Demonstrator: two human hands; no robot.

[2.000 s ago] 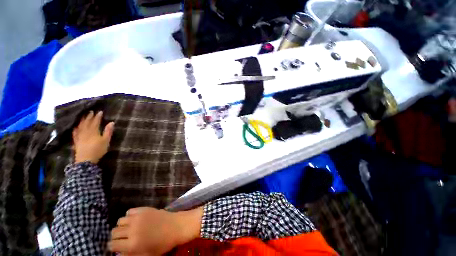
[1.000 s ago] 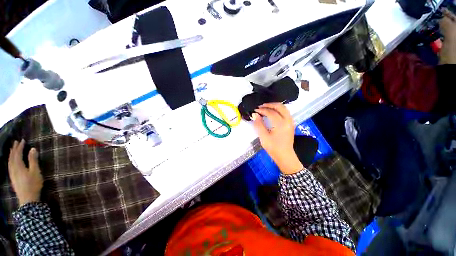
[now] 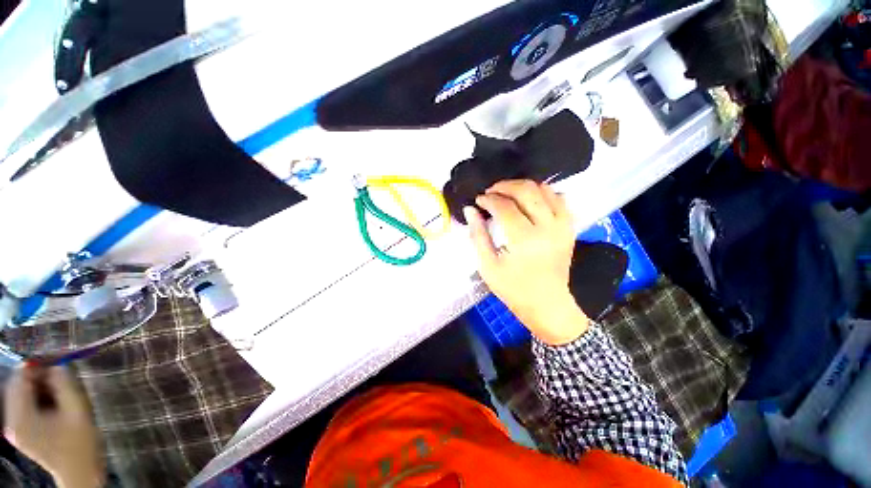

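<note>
My right hand (image 3: 525, 248) has its thumb and fingers pinched at the left end of the stack of black cut pieces (image 3: 559, 148) on the white table. The scissors (image 3: 392, 224), with one green and one yellow handle loop, lie just left of it. My left hand (image 3: 53, 419) is blurred and cut off by the left edge, over the plaid panel (image 3: 162, 381); its grip cannot be told. The panel lies under the presser foot area (image 3: 181, 286).
A black strip (image 3: 172, 143) lies over the white machine head with its dark lettered panel (image 3: 458, 76). Plaid cloth (image 3: 659, 353) and a blue crate (image 3: 626, 248) are below the table edge. Another plaid bundle (image 3: 731, 52) sits at the upper right.
The view has swung right and closer. My right hand has moved from the plaid panel to the black pieces and now pinches them. My left hand has shifted nearer the needle area.
</note>
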